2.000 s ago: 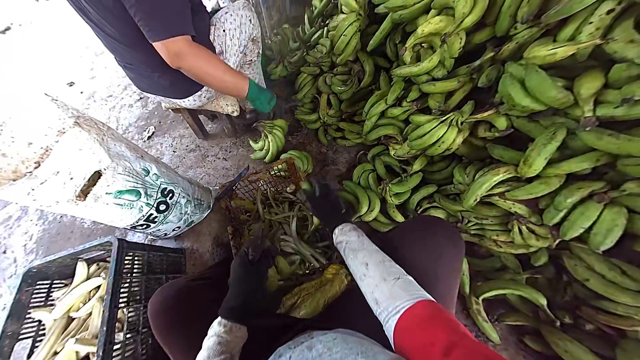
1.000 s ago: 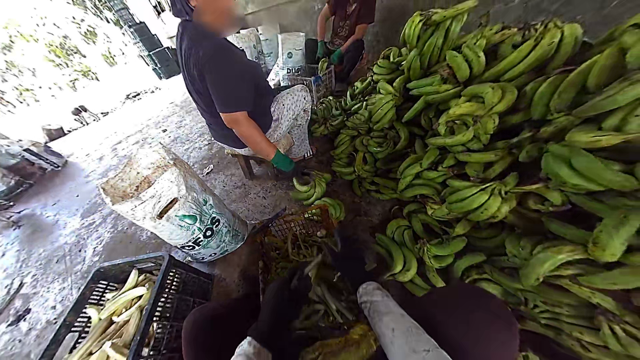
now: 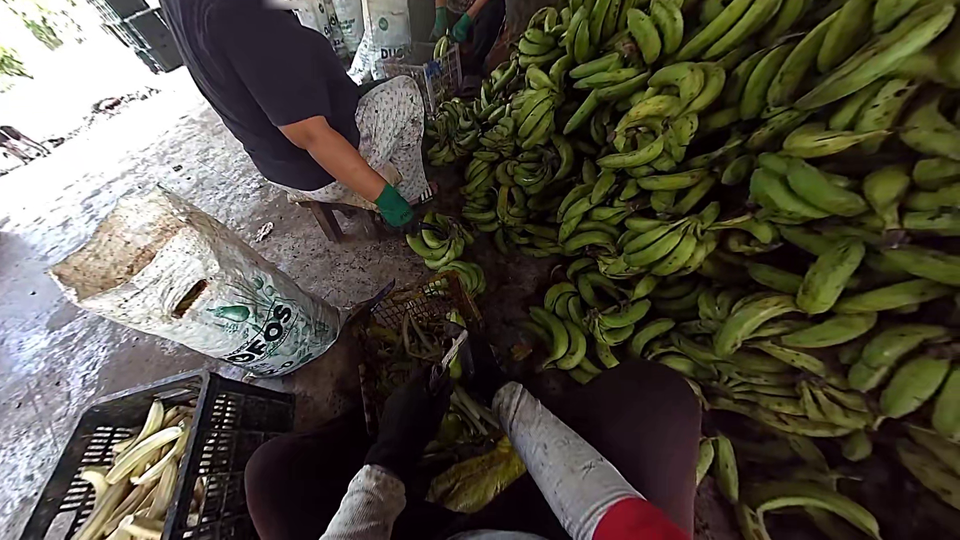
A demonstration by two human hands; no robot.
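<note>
My left hand (image 3: 414,416), in a black glove, is closed at the lower end of a partly pale green plantain (image 3: 454,360). Against the plantain's right side is my right hand (image 3: 481,367), also black-gloved; its fingers are dark, and whether it holds a tool cannot be told. Both hands are over a yellowish, grimy crate (image 3: 450,289) between my knees, with peels and stalks (image 3: 416,337) in it. A yellow-brown sack or cloth (image 3: 484,476) lies nearer me, below the hands. Green plantain hands (image 3: 439,240) rest just beyond the crate.
Green plantains (image 3: 675,247) are heaped along the right. At left stand a white printed sack (image 3: 247,315) and a black crate (image 3: 214,450) of peeled plantains (image 3: 142,457). A seated co-worker's green-gloved hand (image 3: 394,206) is ahead; another person sits farther back near a crate (image 3: 442,79).
A pale strip or piece shows between my hands, where two seconds ago they were farther apart. The view has tilted up and back down. The co-worker's gloved hand stays near the plantains.
</note>
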